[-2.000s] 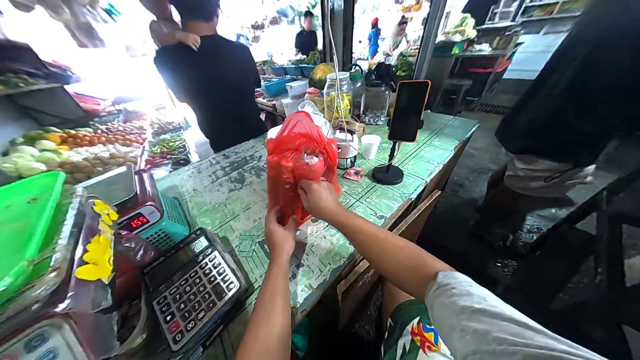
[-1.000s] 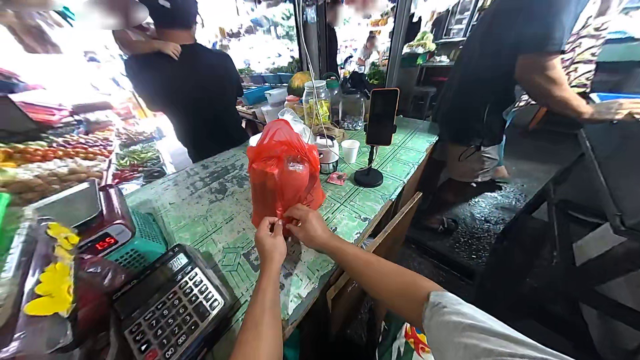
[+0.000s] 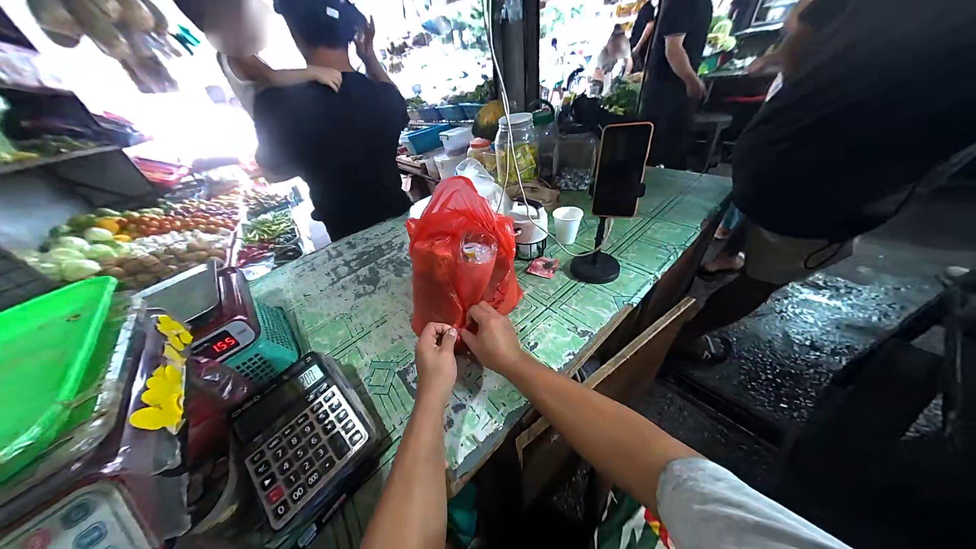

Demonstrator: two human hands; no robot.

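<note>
A full red plastic bag [image 3: 438, 278] stands upright on the worn green patterned tabletop [image 3: 343, 305]. Through its side shows a clear plastic-wrapped item [image 3: 478, 252]. My left hand [image 3: 436, 358] pinches the near lower part of the bag between thumb and fingertips. Right beside it, my right hand [image 3: 492, 335] also has its fingers closed on the bag's plastic. The two hands nearly touch. What lies inside the bag is mostly hidden.
A phone [image 3: 621, 169] on a round-based stand, a white cup [image 3: 567, 225] and jars [image 3: 517, 145] stand behind the bag. At left are a calculator [image 3: 309, 442], a digital scale [image 3: 221, 335] and a green tray [image 3: 53, 366]. People in dark clothes stand at both sides.
Two seconds ago my right hand was higher, on the bag's front; it has since moved down beside my left hand. The person at right has shifted about.
</note>
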